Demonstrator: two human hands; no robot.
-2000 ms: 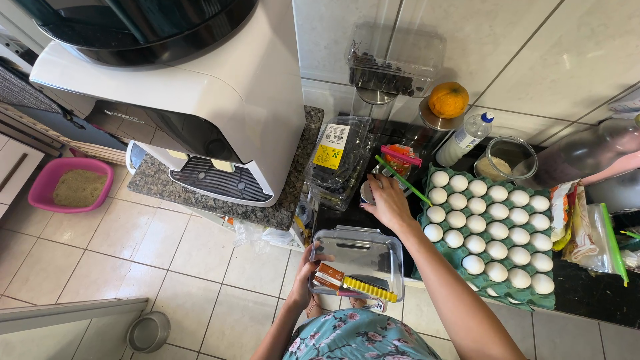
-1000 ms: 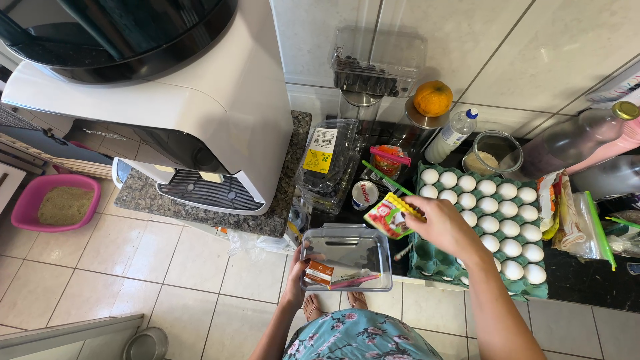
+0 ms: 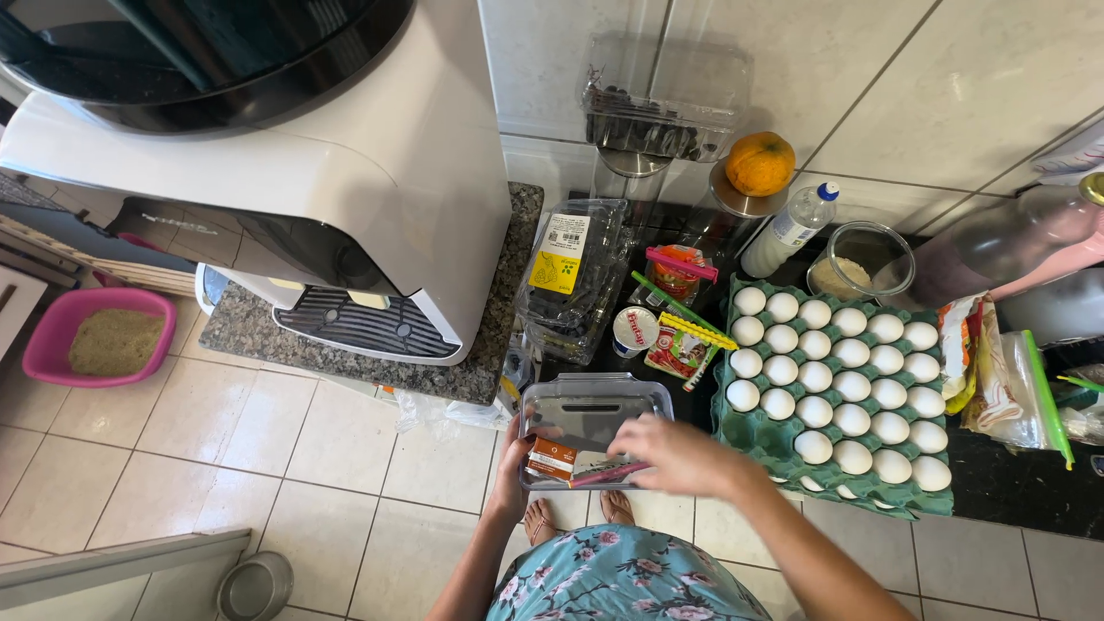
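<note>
My left hand (image 3: 511,470) grips the left side of a clear plastic container (image 3: 595,385), held over the floor at the counter's edge. Inside lie a small orange-brown box (image 3: 551,459) and a packet with a pink sealing clip (image 3: 611,473). Over the container's right side is my right hand (image 3: 664,453), blurred, its fingers near the clip; whether it holds anything is unclear. On the dark counter behind stand a foil-lidded cup (image 3: 636,331) and a red food packet with a yellow clip (image 3: 681,347). A red pouch with a pink clip (image 3: 680,269) is just beyond them.
To the right, a green egg tray (image 3: 746,440) holds white eggs (image 3: 851,385). A clear bottle (image 3: 789,228), a glass bowl (image 3: 862,259), and an orange fruit (image 3: 760,164) on a jar stand behind. Stacked clear clamshell boxes (image 3: 573,276) sit beside the white dispenser machine (image 3: 414,172).
The yellow-clipped packet, in the container two seconds ago and in my right hand one second ago, now lies on the counter by the cup. My right hand has moved back to the container.
</note>
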